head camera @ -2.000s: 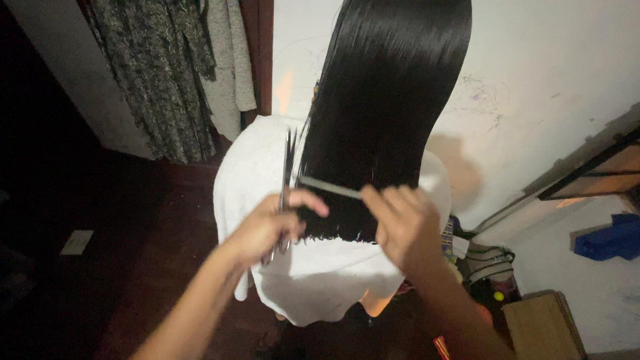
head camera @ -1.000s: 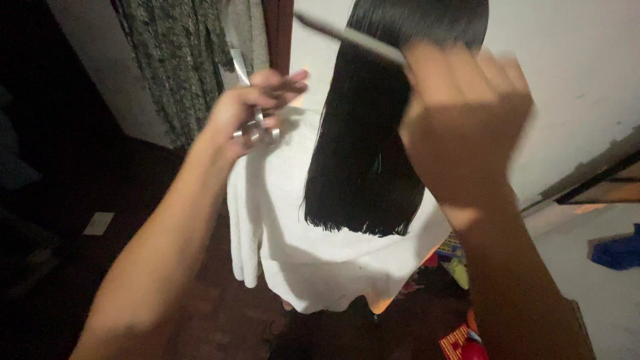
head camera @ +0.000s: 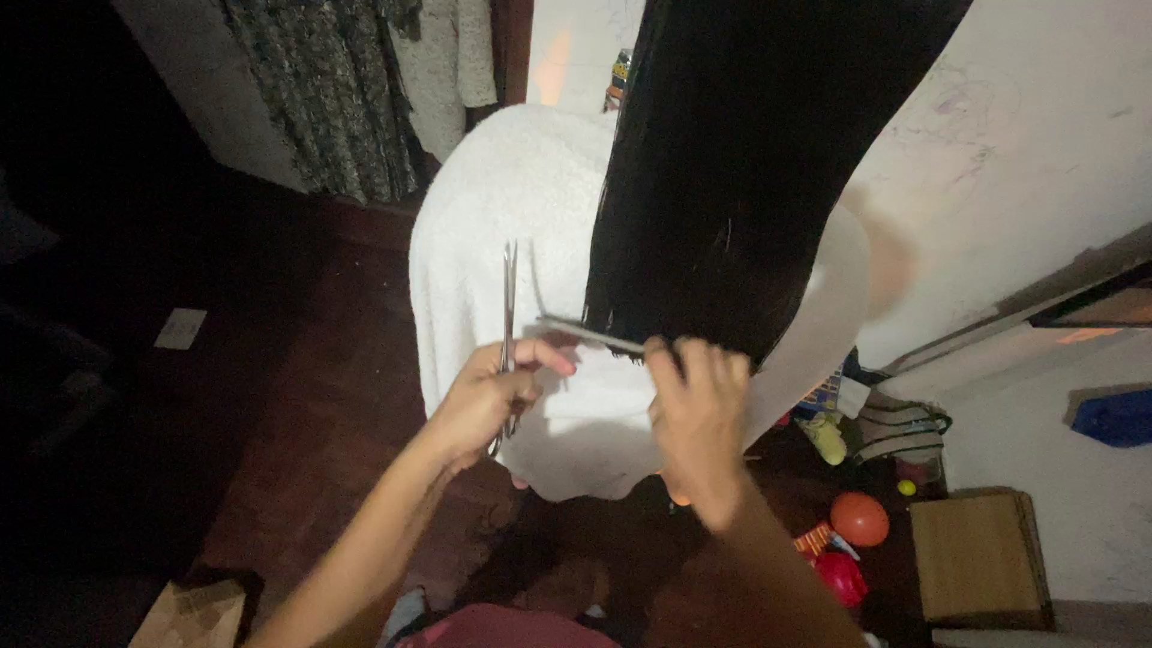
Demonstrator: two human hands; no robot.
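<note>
Long, straight dark hair [head camera: 720,180] hangs down a person's back over a white towel [head camera: 504,180]. My left hand [head camera: 490,396] holds metal hair scissors [head camera: 508,315], blades pointing up, just left of the hair's lower end; its index finger stretches toward the tips. In my right hand [head camera: 702,414] is a thin comb [head camera: 594,335], which lies across the lower ends of the hair and sticks out to the left. The towel covers the person's back and shoulders. The person's head is out of view.
A wall rises at the right, with a blue object [head camera: 1116,416] on it. On the floor at the right are an orange ball [head camera: 859,519], a pink object [head camera: 840,579], a striped bag [head camera: 900,430] and cardboard [head camera: 981,558]. Patterned cloth [head camera: 333,99] hangs at the upper left.
My right hand, raised beside the upper hair one second ago, is down at the hair's ends with the comb. My left hand with the scissors has also come down, beside the ends.
</note>
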